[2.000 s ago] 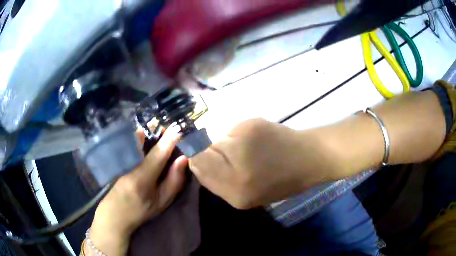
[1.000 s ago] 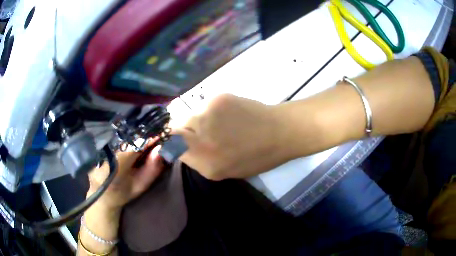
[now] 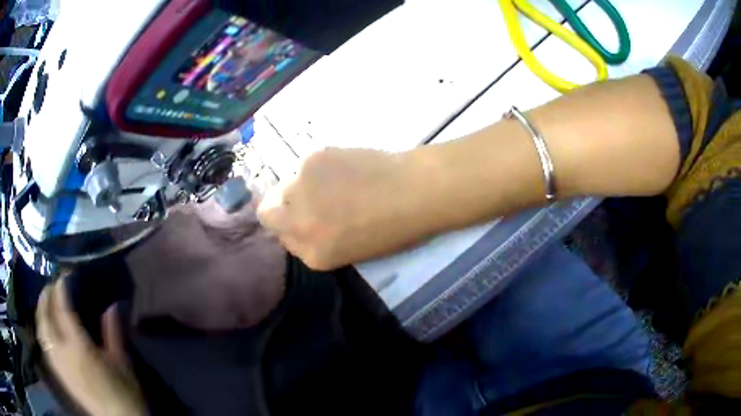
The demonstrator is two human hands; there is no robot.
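Observation:
My right hand (image 3: 337, 203) is closed at the right of the needle area, on the edge of the dark garment panel (image 3: 203, 361); its fingertips are hidden. My left hand (image 3: 85, 353) is blurred at the lower left, on the dark panel, thumb and fingers apart; whether it pinches cloth cannot be told. A grey-brown rounded piece (image 3: 211, 276) lies on the dark panel below the machine's needle area. The white sewing machine head (image 3: 69, 106) looms at the upper left. A small grey block (image 3: 233, 195) sits beside the metal parts, near my right fingers.
The red-framed control panel (image 3: 236, 65) is lit. Scissors with a yellow handle loop (image 3: 552, 61) and a green one (image 3: 605, 32) lie at the upper right. A ruler strip (image 3: 487, 276) follows the curved front edge of the white table (image 3: 366, 81). A dark cable (image 3: 106, 252) hangs at left.
My left hand has moved away from the needle area to the lower left. My right hand stays beside it. The view has shifted, and more of the grey-brown piece and lit panel shows.

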